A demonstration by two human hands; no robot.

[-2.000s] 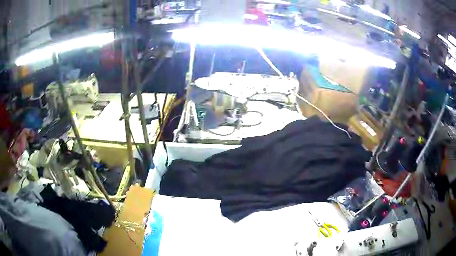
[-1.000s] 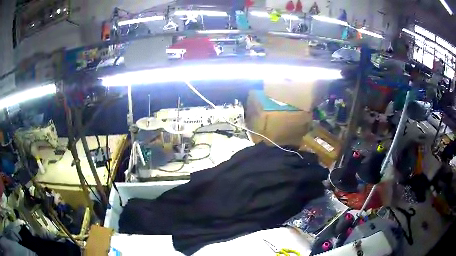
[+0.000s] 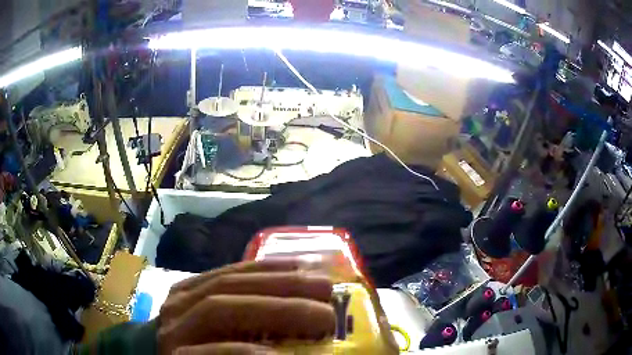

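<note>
My left hand (image 3: 242, 312) is at the bottom centre, close to the camera, with its fingers across a shiny red-and-yellow packet or box (image 3: 360, 312). The thumb is hidden. A large black garment piece (image 3: 402, 215) lies heaped behind it over the trough and the white table. Yellow scissor handles (image 3: 402, 338) show partly at the right of the packet; their blades are hidden. My right hand is not in view.
Dark thread cones (image 3: 438, 334) with pink ends and a clear plastic bag (image 3: 440, 281) lie at the right. A sewing machine (image 3: 298, 104) stands behind the trough (image 3: 201, 202). Cardboard boxes (image 3: 416, 139) are at the back right. A black hanger (image 3: 563, 312) is at the far right.
My left hand has come into view with the red-and-yellow packet in it, covering part of the table and the black cloth. The camera view has shifted.
</note>
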